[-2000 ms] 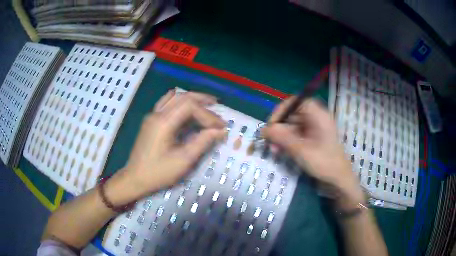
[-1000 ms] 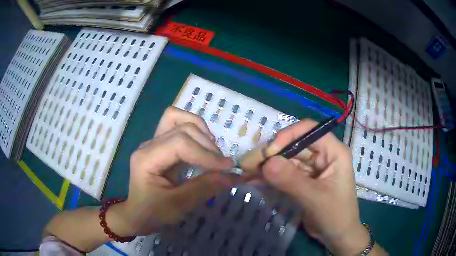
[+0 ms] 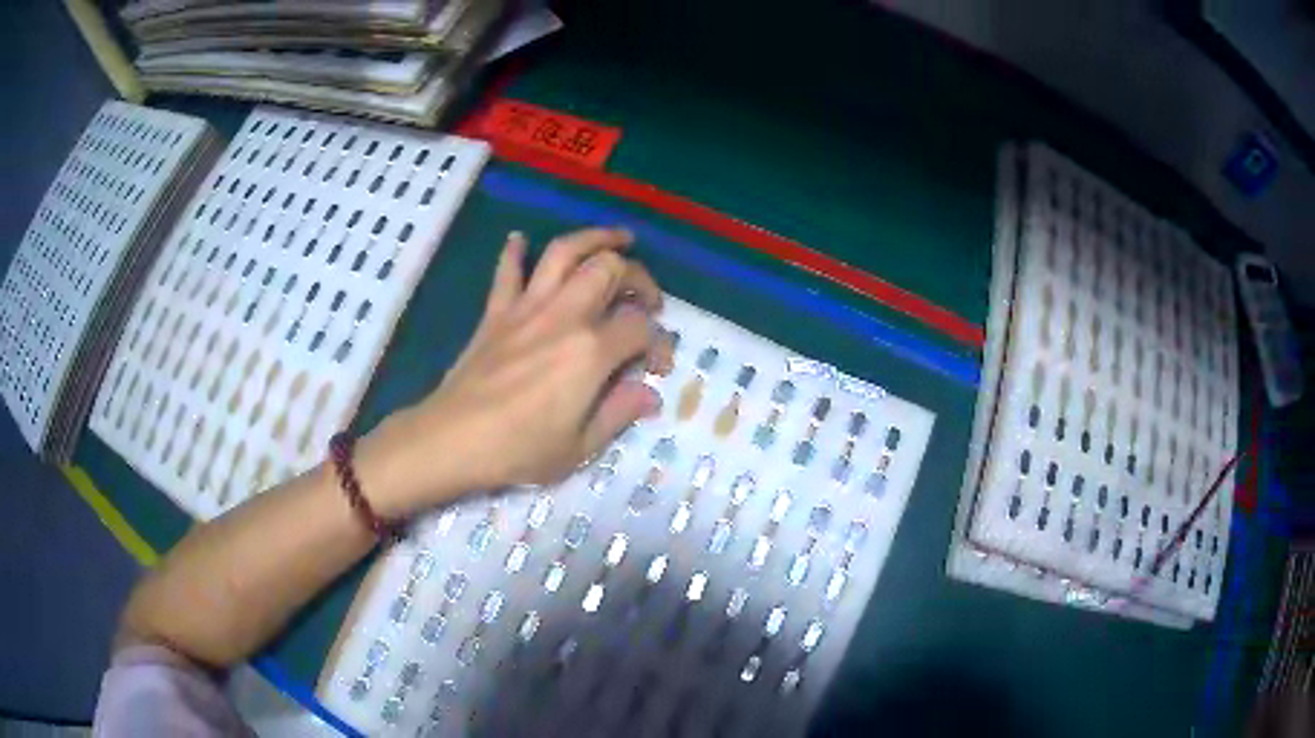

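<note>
My left hand (image 3: 555, 368) is over the far left part of the white slotted tray (image 3: 901, 476) in the centre. Its thumb and a fingertip are close together at a slot, and whether a small component is between them cannot be told. Rows of small silvery and dark components (image 3: 698, 585) lie in the tray. Two tan slots (image 3: 692, 398) without a shiny part show just right of my fingertips. My right hand and the black pen tool are not in view.
Slotted trays (image 3: 289, 289) lie at the left, with stacked boards (image 3: 303, 58) behind. A red label (image 3: 548, 133) is on the green mat. A tray stack (image 3: 1110, 389) is at the right, a thin red wire (image 3: 1197, 512) over its near part. A small handheld device (image 3: 1269, 329) lies beyond.
My right hand and the pen tool have left the picture. My left hand has moved up and away from the middle, to the tray's far left part. The red wire now runs lower.
</note>
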